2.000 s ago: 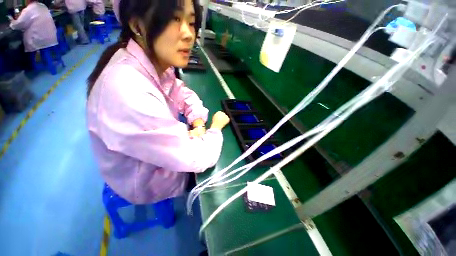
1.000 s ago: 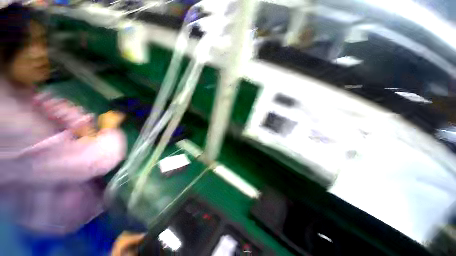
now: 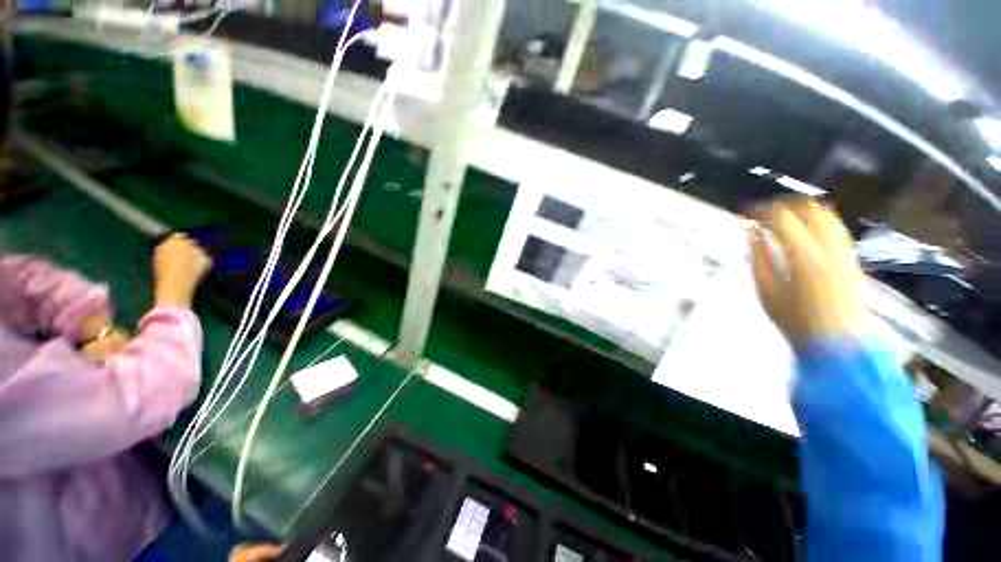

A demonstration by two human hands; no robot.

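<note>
A black foam tray (image 3: 443, 496) lies at the bottom centre, cut off by the lower edge. Its slots hold dark phones; one phone (image 3: 496, 536) shows a white block and a red mark on its screen. My left hand (image 3: 255, 553) is a small cut-off part at the tray's left corner; its grip is hidden. My right hand (image 3: 807, 269), in a blue sleeve, is raised at the right by the shelf edge, blurred, fingers curled; whether it holds anything cannot be told.
A second black tray (image 3: 543, 423) lies behind the first. A small block with a white top (image 3: 324, 379) sits left on the green bench. White cables (image 3: 318, 247) hang before a metal post (image 3: 437, 236). A person in pink (image 3: 104, 412) sits left. Printed sheets (image 3: 598, 263) hang behind.
The view has swung right and down from the neighbour to the trays. My right hand has come into view, raised at the right. My left hand still shows at the tray's left corner, now more cut off.
</note>
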